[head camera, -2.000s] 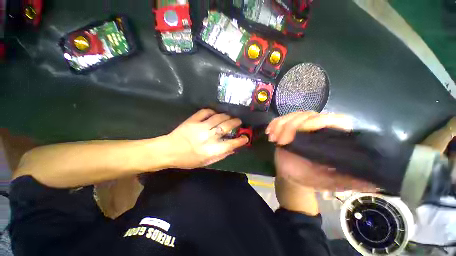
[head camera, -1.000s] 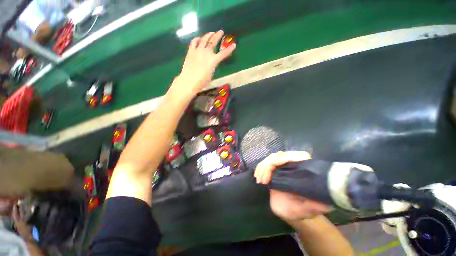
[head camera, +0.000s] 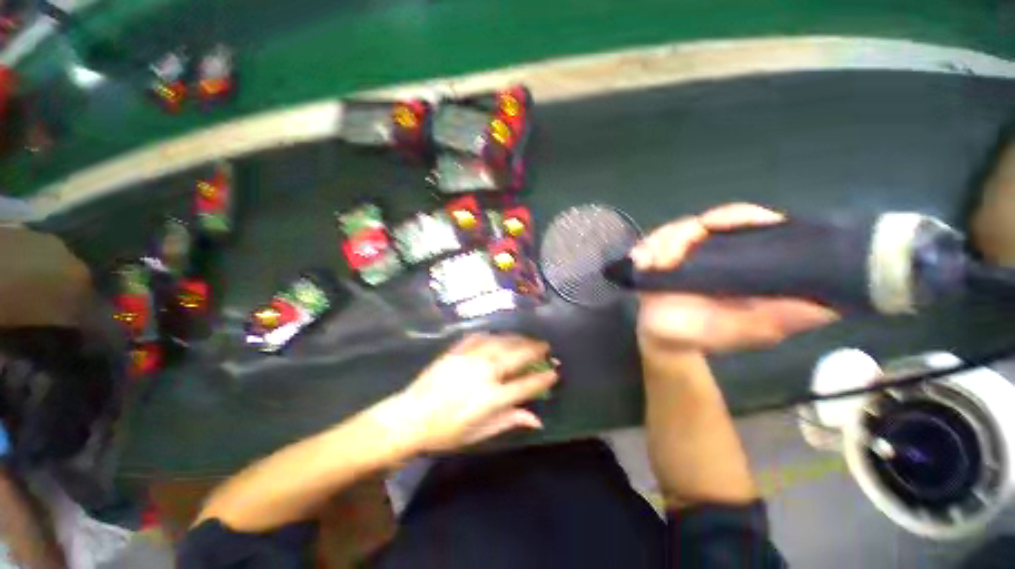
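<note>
My right hand (head camera: 696, 278) grips the black electric screwdriver (head camera: 768, 265), its tip end over the edge of the round screw tray (head camera: 587, 253). My left hand (head camera: 484, 389) is low over the front of the dark bench mat, curled around a small part of which only a green bit (head camera: 542, 376) shows between the fingers; the rest is hidden. Just behind my left hand lies an electronic unit (head camera: 470, 282) with a silver board and a red end. The image is blurred.
More electronic units (head camera: 426, 237) lie behind and to the left on the mat. A pale edge (head camera: 690, 67) separates the bench from the green conveyor belt (head camera: 367, 45), which carries two units. A white fan (head camera: 929, 445) stands at lower right. Another person's dark hair (head camera: 67, 367) shows at left.
My left hand has come back from a unit on the conveyor belt to the front of the bench. The right hand still holds the screwdriver, now more level. The view has shifted.
</note>
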